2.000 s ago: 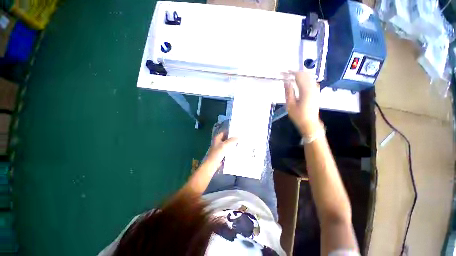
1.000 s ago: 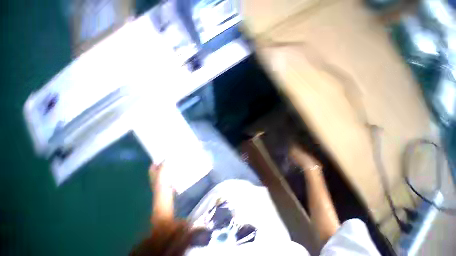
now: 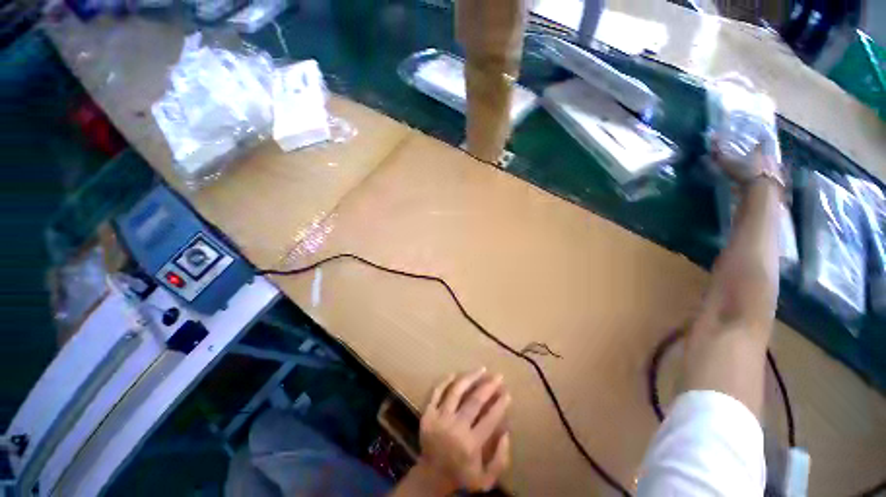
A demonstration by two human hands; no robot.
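Note:
My right hand [image 3: 746,167] is stretched far out over the green belt at the upper right, its fingers closed on the near end of a bagged box [image 3: 742,109] in shiny film. The film's glare partly hides the fingertips. My left hand [image 3: 468,429] is empty at the cardboard-covered table's near edge, fingers slightly apart. The white bar sealer [image 3: 146,388] is at the lower left, cut off by the picture's edge; no box shows on its visible part.
The blue-grey control box [image 3: 185,254] stands at the sealer's end. Bagged boxes are heaped on the table [image 3: 408,223]; more [image 3: 607,131] lie on the green belt [image 3: 670,228]. A brown post [image 3: 489,78] rises at the table's far edge. A black cord [image 3: 466,309] crosses the table.
The view has swung right to the table and belt. My right hand has moved from beside the table out to the belt. My left hand has let go of the white box.

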